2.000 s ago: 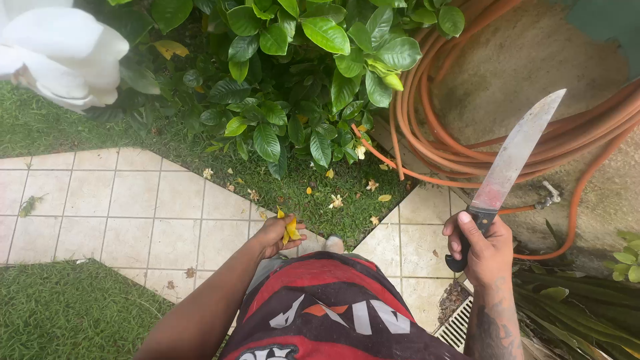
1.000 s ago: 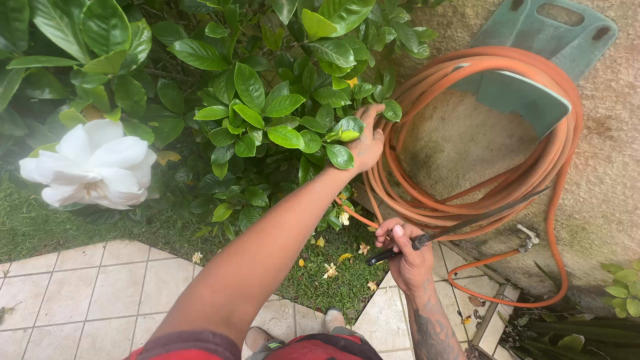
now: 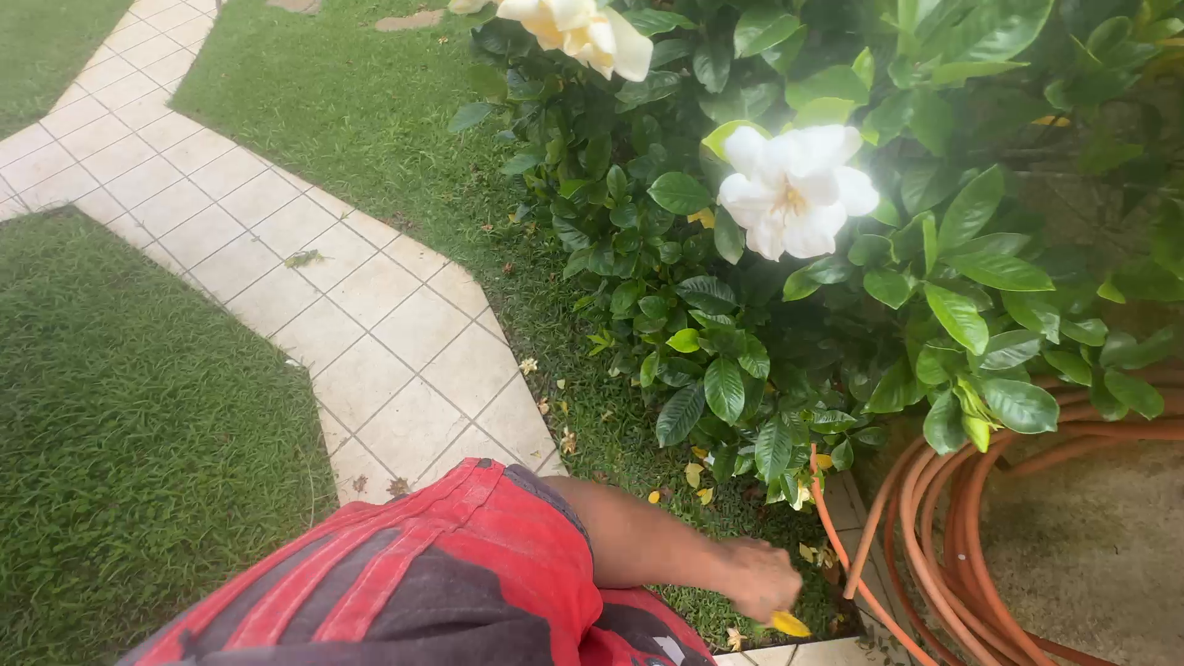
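Low at the lower right, my left hand [image 3: 763, 581] reaches down over the grass strip, its fingers curled at a yellow leaf [image 3: 790, 624]. Whether the fingers grip that leaf or only touch it, I cannot tell. More yellow leaves [image 3: 693, 474] and pale fallen blossoms lie on the grass just beyond the forearm. A gardenia bush [image 3: 724, 388] with glossy green leaves and a white flower [image 3: 795, 194] stands above the hand. My right hand and the knife are outside the view.
Coils of orange hose [image 3: 971, 555] lie to the right of my hand on bare concrete. A tiled path [image 3: 407, 324] runs from the upper left between two lawns [image 3: 148, 425]. The bush overhangs the grass strip and part of the hose.
My left hand has gone from the bush beside the hose down to the grass. The right hand and knife have left the view. The view has swung far to the left.
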